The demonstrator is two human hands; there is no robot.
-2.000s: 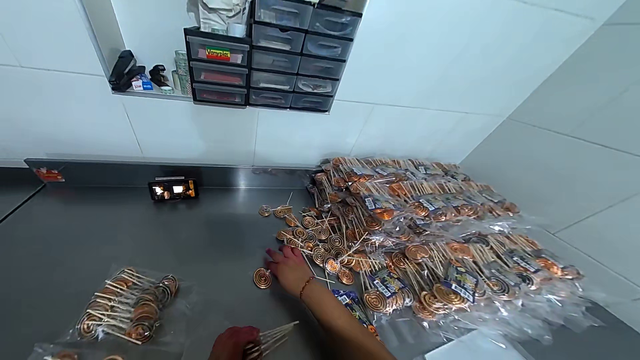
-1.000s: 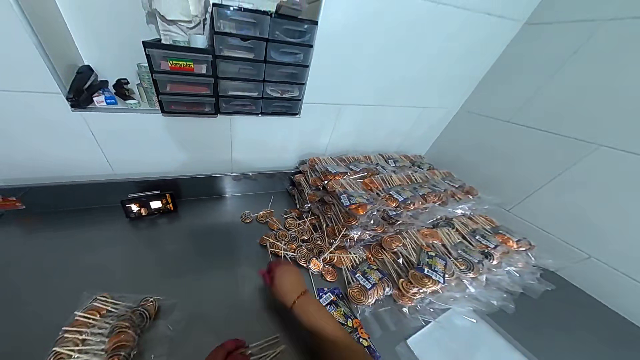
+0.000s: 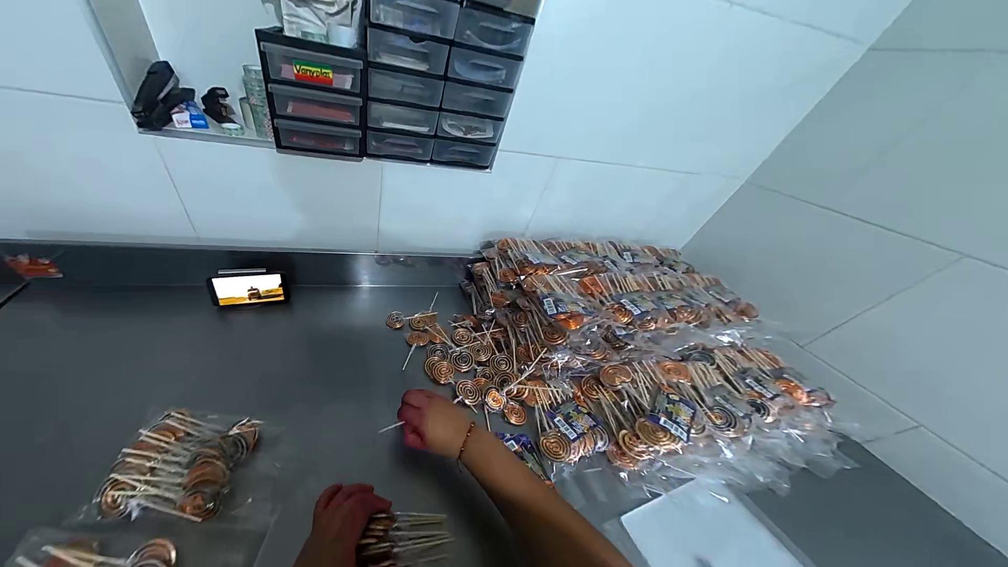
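My left hand (image 3: 344, 516), low in the view, is closed around a bunch of spiral lollipops (image 3: 402, 538) whose sticks point right. My right hand (image 3: 429, 421), with a beaded bracelet at the wrist, holds one lollipop by its head; its white stick (image 3: 391, 427) sticks out to the left. Just above and right of that hand lies a loose pile of spiral lollipops (image 3: 463, 358) on the metal counter (image 3: 331, 346). Bagged lollipops with printed labels (image 3: 630, 307) are stacked in rows to the right of the pile.
Clear bags with lollipops (image 3: 177, 465) lie at the lower left. A phone (image 3: 250, 289) leans against the counter's back ledge. White sheet material in clear plastic (image 3: 709, 528) lies at the lower right. Small drawers (image 3: 405, 90) and a stapler (image 3: 157, 94) stand in a wall niche.
My right hand was at the pile's edge two seconds ago; now it is off the pile, a lollipop stick showing from it. My left hand stays on the bunch. The phone's picture has changed.
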